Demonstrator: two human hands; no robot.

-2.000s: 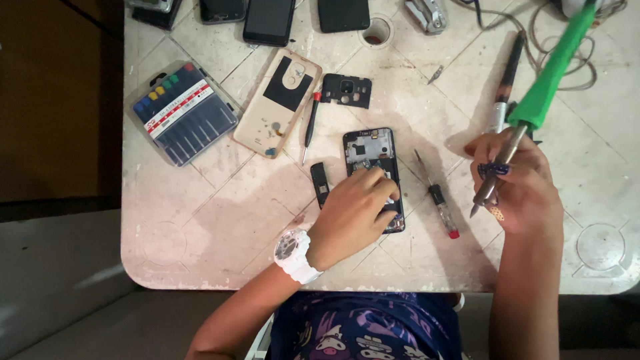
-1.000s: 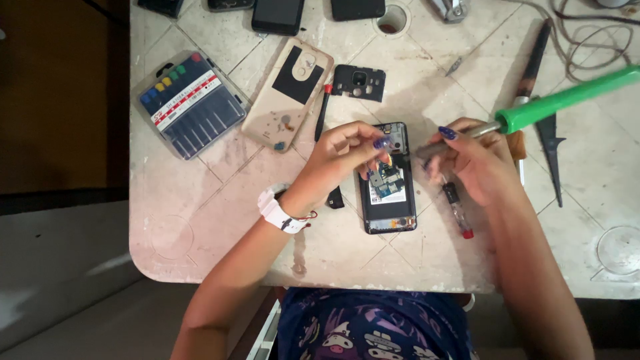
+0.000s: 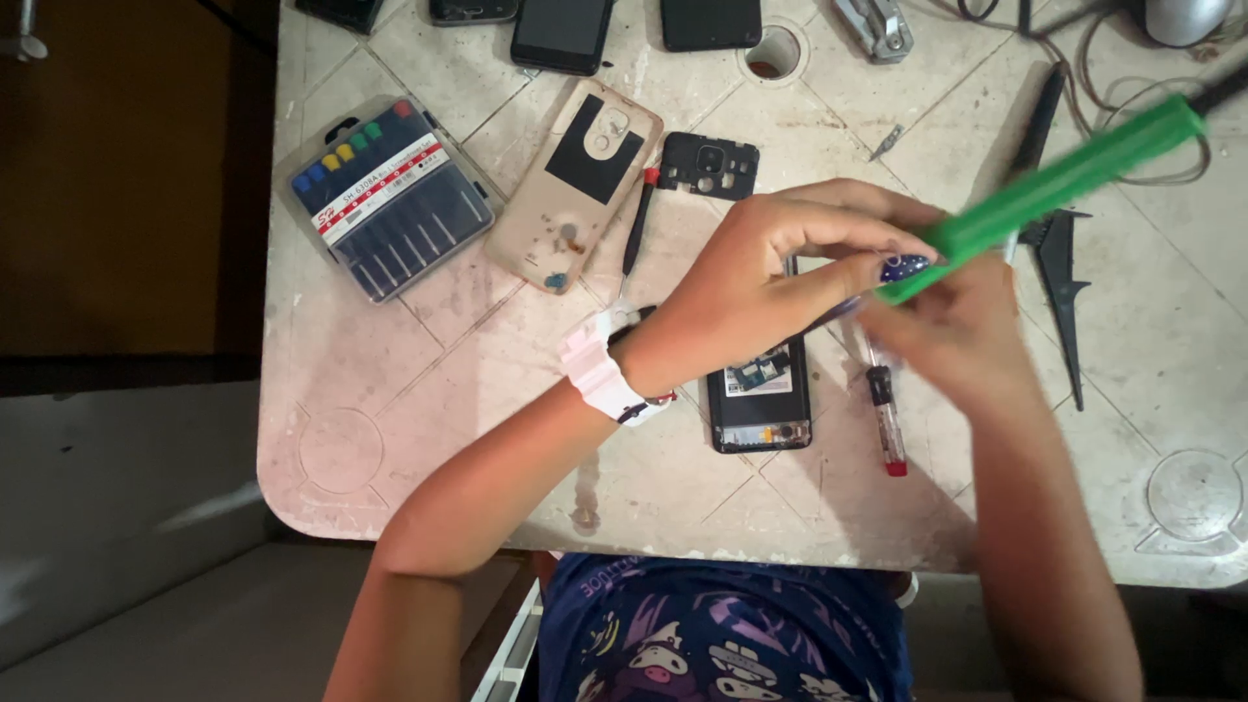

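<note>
My left hand (image 3: 780, 273), with a white watch (image 3: 609, 369) at the wrist, reaches over an opened smartphone (image 3: 760, 414) and has its fingertips at the lower end of a green-handled soldering iron (image 3: 1063, 195). My right hand (image 3: 960, 331), blurred, is at that same end from the other side, its fingers partly hidden; its exact grip cannot be told. The iron's metal shaft and tip are hidden. Below the hands, a small circuit board (image 3: 762, 370) lies on the phone. A clear-handled screwdriver (image 3: 887, 424) with a red end lies right of the phone.
Left lie a screwdriver set case (image 3: 390, 200), a beige phone back cover (image 3: 575, 185), a black screwdriver (image 3: 639, 224) and a black camera-side cover (image 3: 709, 166). More phones (image 3: 563, 34) and a multi-tool (image 3: 876, 27) line the far side. A black plastic stand (image 3: 1058, 283) and cables (image 3: 1092, 88) are right.
My left hand has moved from the phone's top area to the soldering iron, whose green handle now lies between both hands. Earlier, only my right hand held the iron.
</note>
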